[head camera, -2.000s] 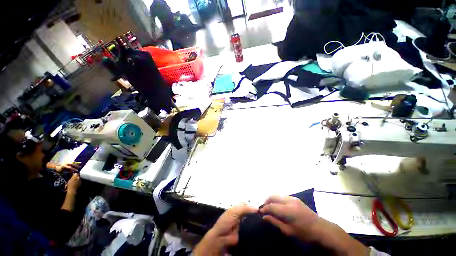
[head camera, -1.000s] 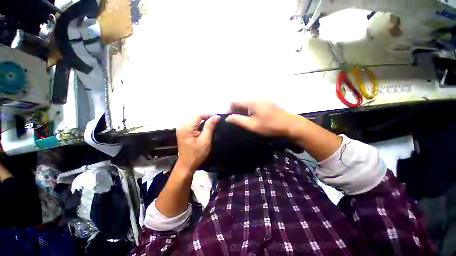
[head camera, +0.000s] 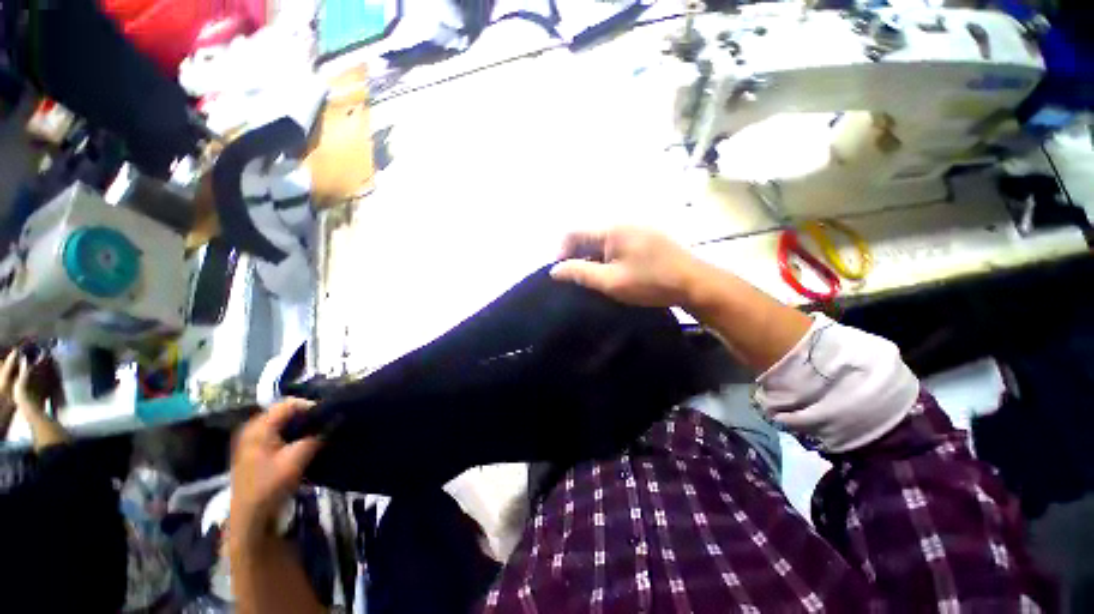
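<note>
A large dark navy fabric panel (head camera: 516, 372) is stretched between my two hands at the table's front edge and over my lap. My left hand (head camera: 270, 462) pinches its left end between thumb and fingers. My right hand (head camera: 630, 270) pinches its upper edge above the white table. A short pale line shows on the panel's face. The lower part of the panel is bunched against the checked shirt.
The white sewing machine (head camera: 864, 72) stands at the upper right, with red and yellow handled scissors (head camera: 810, 266) below its arm. Curved dark and white pieces (head camera: 246, 192) and brown cardboard (head camera: 346, 138) lie left. A teal-wheeled machine (head camera: 102, 262) and another person's hands (head camera: 26, 390) are far left.
My left hand has moved left and down, away from my right hand. The navy panel, bunched between close hands before, is now spread wide. The view has shifted, showing more of the machine.
</note>
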